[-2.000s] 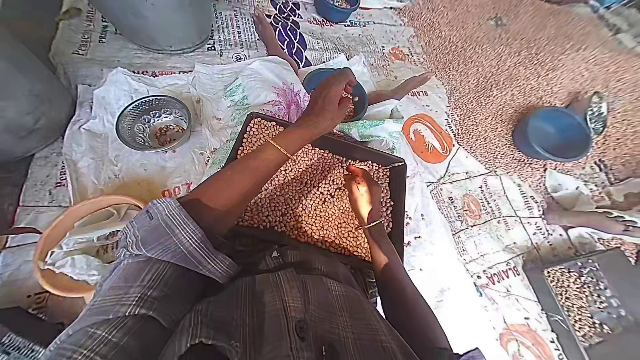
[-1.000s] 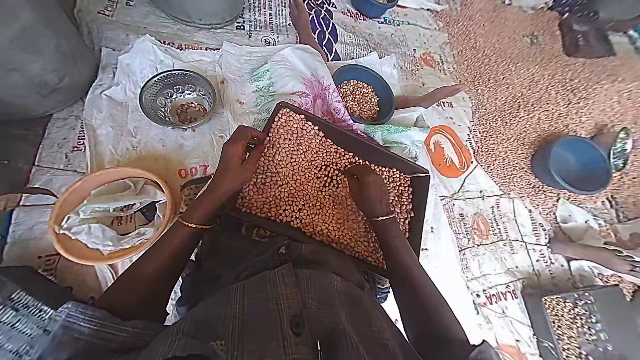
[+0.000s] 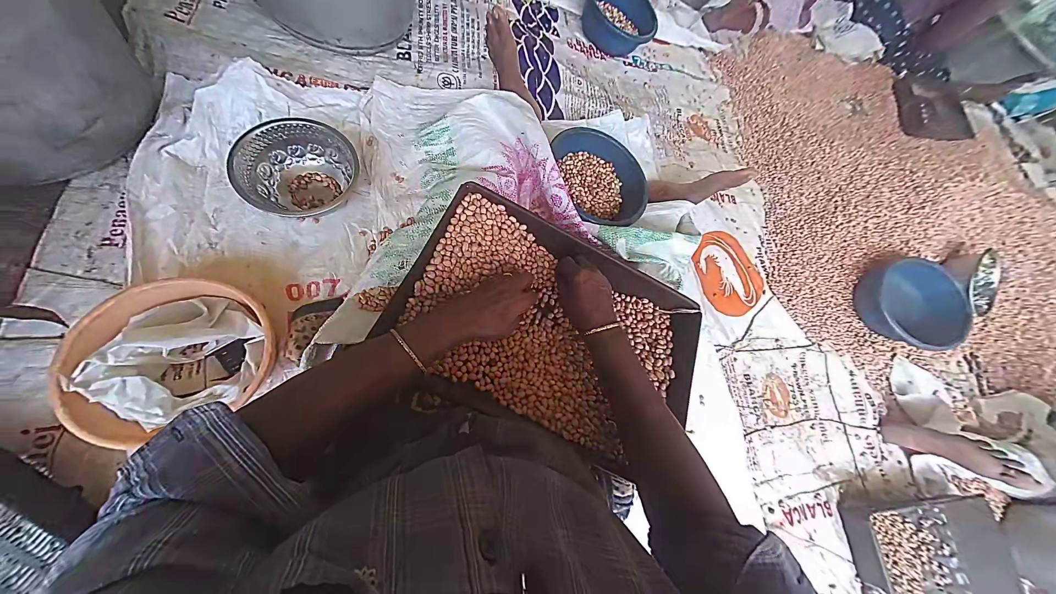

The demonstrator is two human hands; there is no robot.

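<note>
A dark rectangular tray full of small tan nuts or beans rests tilted against my lap. My left hand lies low over the nuts at the tray's middle, its fingers pointing right; whether it holds any is hidden. Close beside it, my right hand bends down into the nuts with its fingertips hidden. Each wrist wears a thin bangle. Beyond the tray's far edge stands a blue bowl partly filled with nuts. A perforated metal bowl with a few reddish pieces stands at the upper left.
An orange-rimmed basin with white plastic lies at left, below large grey metal vessels. Nuts cover the ground at right, around another blue bowl. Other people's feet and another tray of nuts are nearby.
My left hand was over the blue bowl two seconds ago, then at the tray's left edge; now it is over the nuts beside my right hand. The view has shifted somewhat.
</note>
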